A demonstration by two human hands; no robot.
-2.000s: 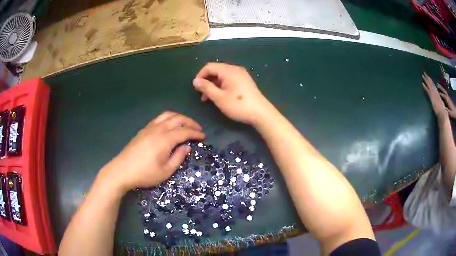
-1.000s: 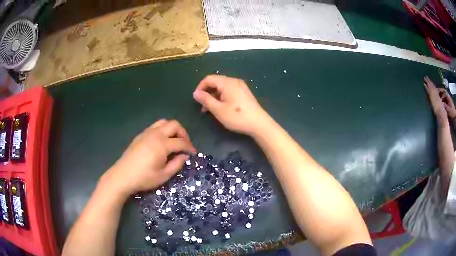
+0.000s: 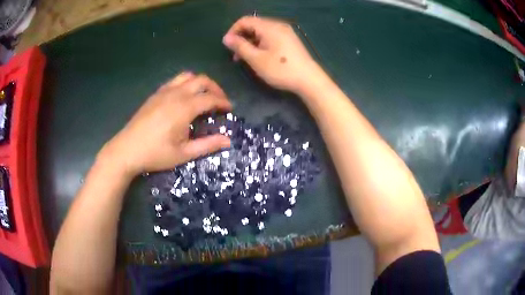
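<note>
A heap of tiny black parts with white or silvery faces (image 3: 247, 178) lies spread on the green bench top near its front edge. My left hand (image 3: 167, 124) is at the heap's upper left, thumb and fingers apart, over its edge; no part shows held in it. My right hand (image 3: 270, 52) is beyond the heap, above the bench, with thumb and index finger curled close together. Whether it holds something small cannot be seen.
A red tray (image 3: 29, 144) with black labelled units (image 3: 6, 199) stands at the left. A tan board (image 3: 75, 20) lies at the far left, beside part of a fan (image 3: 12, 12). Another person's arm and grey clothing (image 3: 501, 213) are at the right, near a red stool (image 3: 452, 218).
The view has tipped down, so the bench and both hands sit higher in the picture. The thumb and fingers of my left hand have spread apart. My right hand keeps its curled pose.
</note>
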